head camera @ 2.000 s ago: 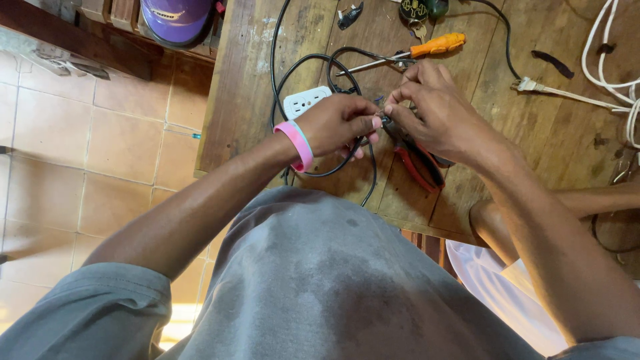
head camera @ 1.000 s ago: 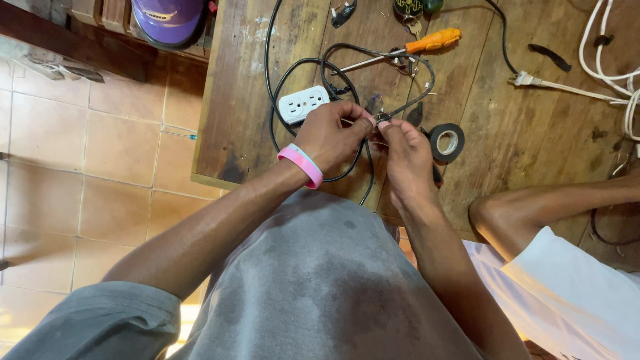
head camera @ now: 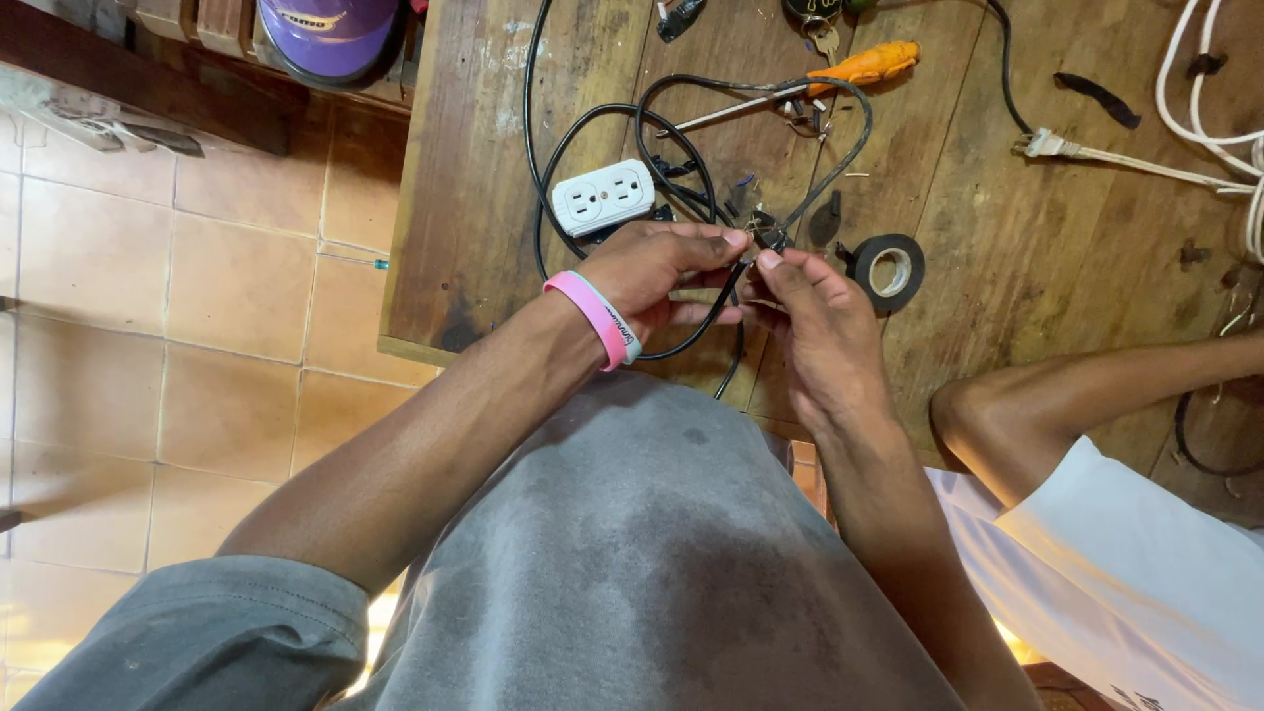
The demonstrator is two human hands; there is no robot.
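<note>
My left hand (head camera: 681,262), with a pink wristband at its wrist, pinches frayed wire strands at the end of a black electrical cable (head camera: 724,296). Close beside it, my right hand (head camera: 815,311) grips the dark cable end between thumb and forefinger. The fingertips nearly meet, and the exact join between the wires is too small to tell. A white double power outlet (head camera: 603,197) lies just left of the hands, among loops of black cable. Beyond them rests a screwdriver with an orange handle (head camera: 865,67). Right of my right hand is a roll of black electrical tape (head camera: 887,274).
Wire scraps litter the wooden table (head camera: 474,148). Keys (head camera: 822,38) lie at the far edge of view. A white plug (head camera: 1049,145) and coiled white cord (head camera: 1175,89) are at the right. Another person's bent arm (head camera: 1047,395) rests at the table's right side.
The right hand has turned and moved lower, uncovering the tape roll and the cable loop. The red-handled pliers seen beneath the hands two seconds ago no longer show. The other person's arm shows more.
</note>
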